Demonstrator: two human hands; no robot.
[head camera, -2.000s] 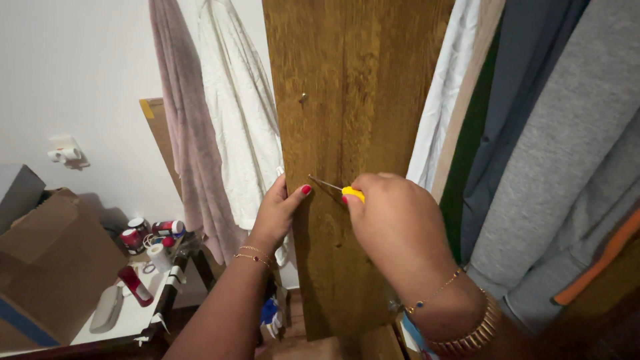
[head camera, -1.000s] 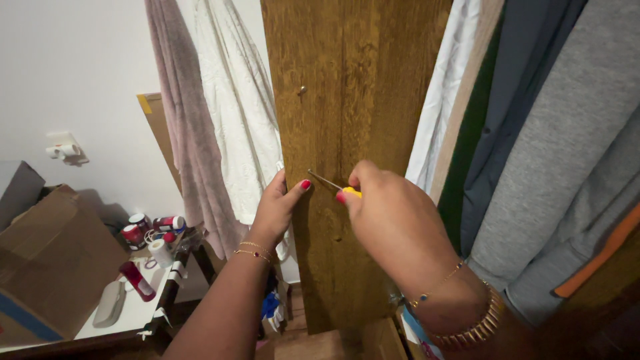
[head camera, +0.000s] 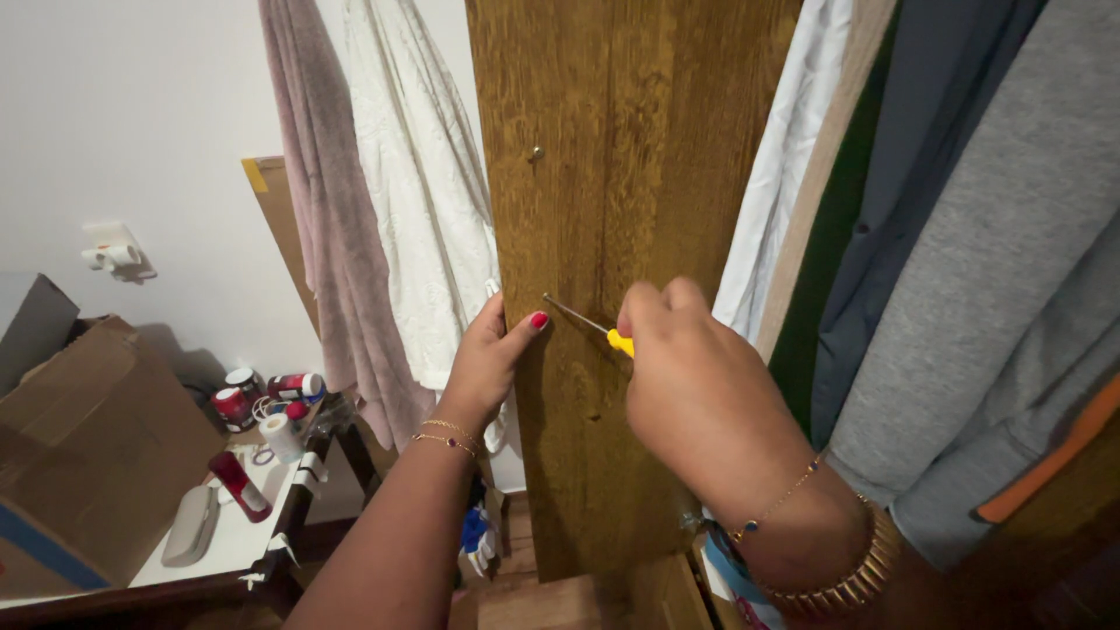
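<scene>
A brown wooden panel (head camera: 612, 210) stands upright in the middle of the view. My right hand (head camera: 700, 376) is closed around the yellow handle of a screwdriver (head camera: 619, 341). Its thin metal shaft slants up to the left, and the tip meets a small screw (head camera: 546, 297) near the panel's left edge. My left hand (head camera: 486, 359) grips that edge just below and left of the screw, its thumb on the panel's face and the other fingers hidden behind. Higher on the panel a second small metal screw or peg (head camera: 536, 153) sticks out.
Clothes hang right of the panel, among them a grey garment (head camera: 971, 219). To the left hang a white cloth (head camera: 420, 175) and a pink towel (head camera: 324, 219). A table (head camera: 153, 560) at lower left holds a cardboard box (head camera: 105, 446), a glasses case (head camera: 191, 525) and several bottles.
</scene>
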